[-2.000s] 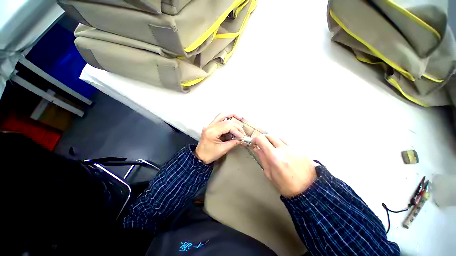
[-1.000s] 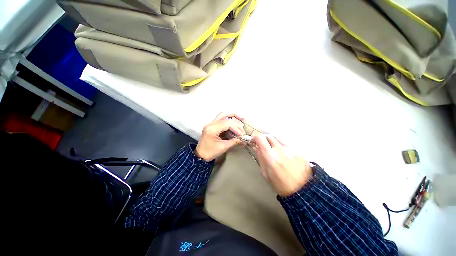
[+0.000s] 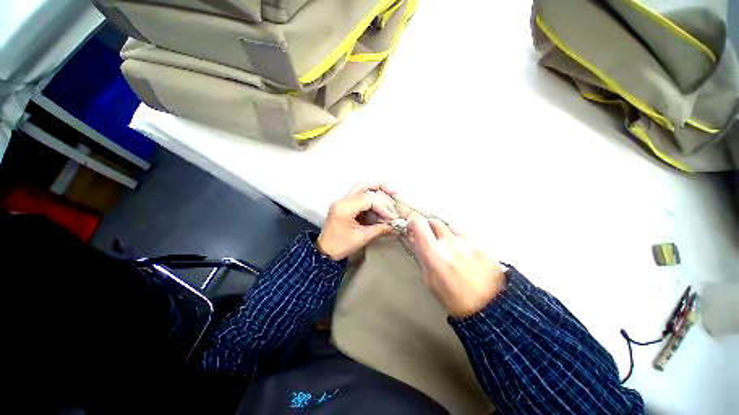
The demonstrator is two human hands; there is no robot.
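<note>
A beige bag body (image 3: 389,300) lies over my lap and the table's near edge, its upper edge between my hands. My left hand (image 3: 355,223) pinches the bag's edge with thumb and fingers. My right hand (image 3: 455,266) pinches the same spot from the right, its fingertips almost touching the left ones. A small shiny, pale piece (image 3: 399,226) shows between the fingertips; it may be a zip slider or zip end, too small to tell. The fingers hide most of the held part.
Beige bags with yellow edging are stacked at the far left (image 3: 202,97) and heaped at the far right (image 3: 648,89). A yellow-and-dark block (image 3: 666,254), small tools (image 3: 679,328) and a dark cord (image 3: 627,350) lie right. A metal chair frame (image 3: 207,296) stands left.
My right hand and forearm have shifted slightly left and turned a little at the bag's edge. My left hand keeps almost the same place and grip.
</note>
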